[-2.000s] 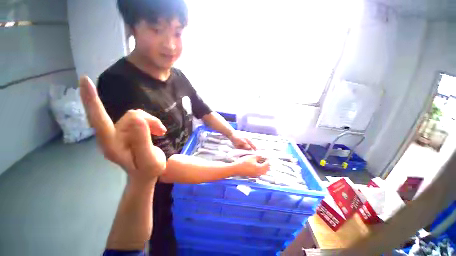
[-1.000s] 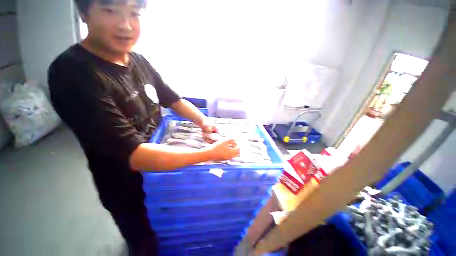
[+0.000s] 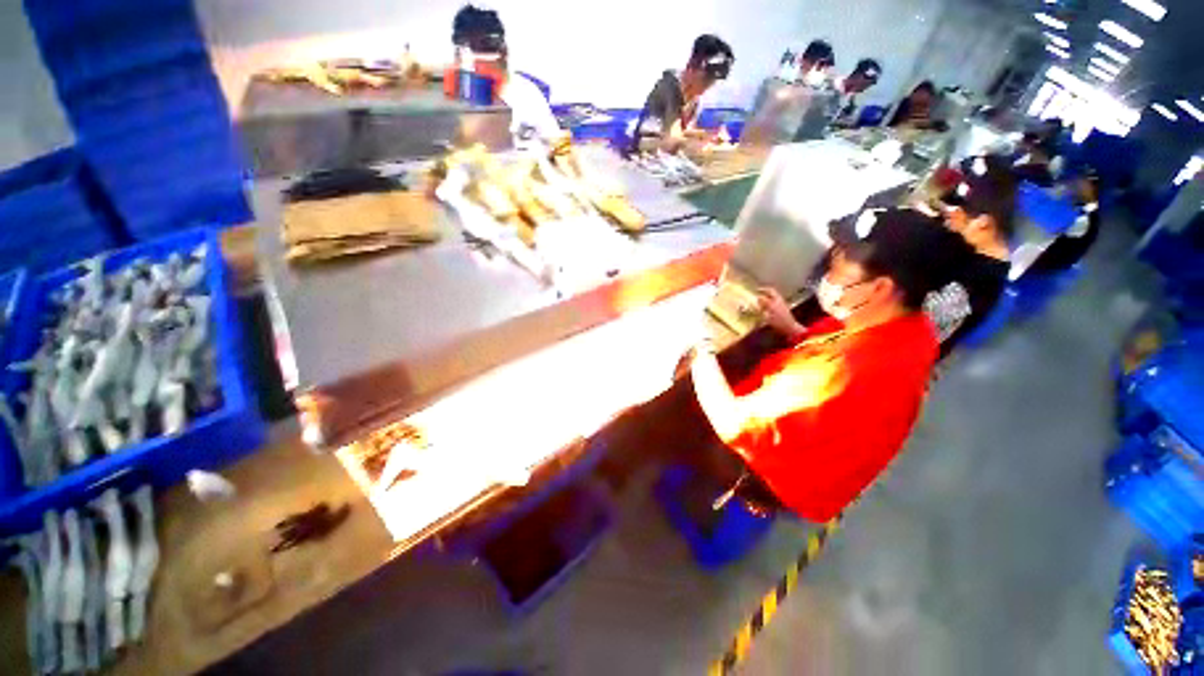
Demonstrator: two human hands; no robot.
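Note:
Neither of my hands is in the picture. Nearest in front, several pale grey moulded parts (image 3: pixel 90 581) lie side by side on the brown bench top (image 3: pixel 310 588) at the lower left. A small pile of dark strips (image 3: pixel 310 526) lies to their right. A small white bottle (image 3: pixel 209 485) lies between the parts and the strips. A tan square pad (image 3: pixel 235 589) with a small white piece on it is below. A blue crate (image 3: pixel 227 429) behind holds a loose heap of grey parts (image 3: pixel 126 350).
A person in a red top (image 3: pixel 845 409) sits along the bench; more people sit beyond. A grey table (image 3: pixel 383 297) bears brown cardboard (image 3: pixel 357 225) and yellowish parts. Stacked blue crates (image 3: pixel 139 106) stand at left. Yellow-black tape (image 3: pixel 779 601) marks the floor; more crates stand right.
The view has swung from the person in black at the stacked crates to the bench row. My raised hand, seen two seconds ago, is out of the picture.

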